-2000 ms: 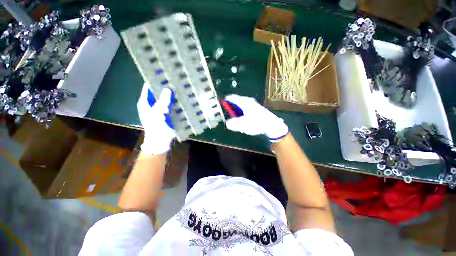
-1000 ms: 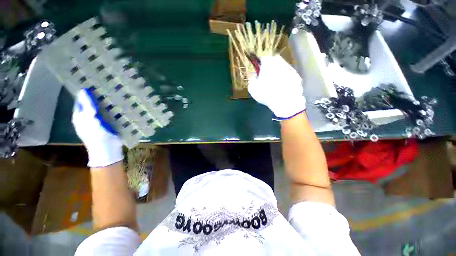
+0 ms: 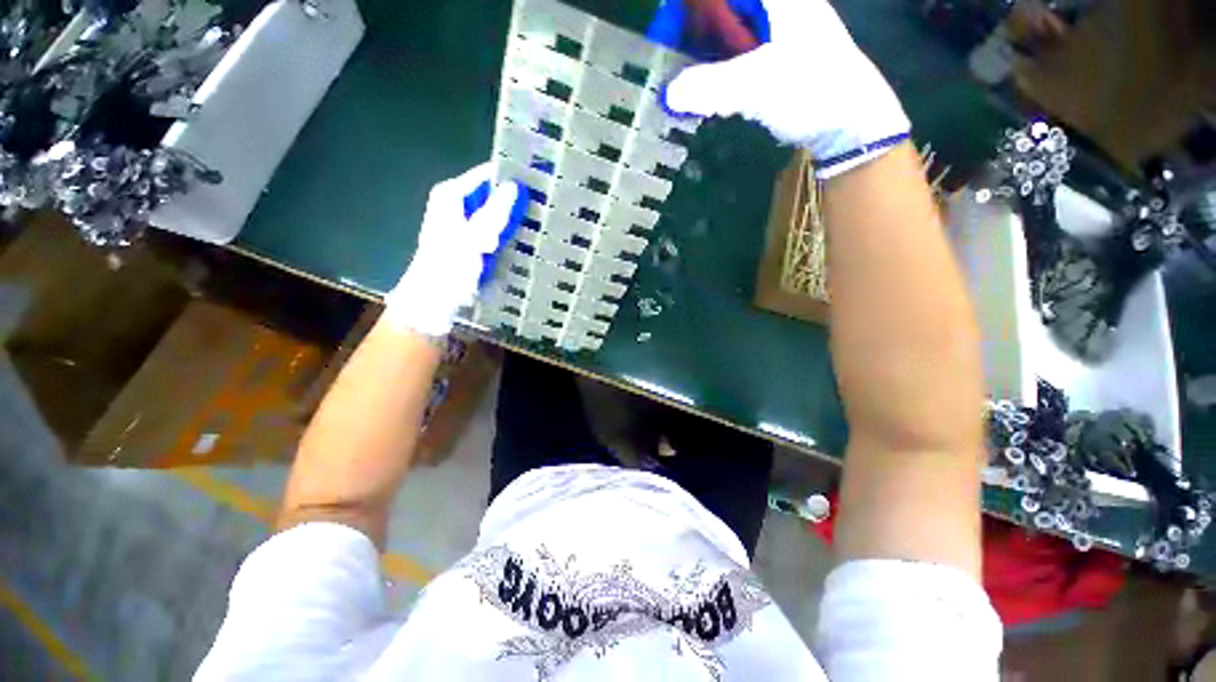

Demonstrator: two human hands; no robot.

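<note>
A pale grey-white PCB panel (image 3: 576, 173) with rows of dark slots is held over the green mat, its long side running away from me. My left hand (image 3: 467, 247), in a white glove with blue palm, grips the panel's left edge. My right hand (image 3: 780, 80), gloved the same way, is at the panel's upper right corner and holds the red-handled cutters (image 3: 722, 24). The cutters are blurred and their jaws are hidden. Small offcut tabs (image 3: 650, 308) lie on the mat right of the panel.
A cardboard scrap box (image 3: 787, 296) with cream strips stands partly behind my right forearm. White foam trays with wired assemblies stand at left (image 3: 267, 113) and right (image 3: 1100, 380). Brown cartons (image 3: 200, 386) and a red cloth-like thing (image 3: 1054, 580) are below the bench edge.
The panel has moved right in view and turned more upright. My right hand with the cutters has left the scrap box and come to the panel's upper right corner.
</note>
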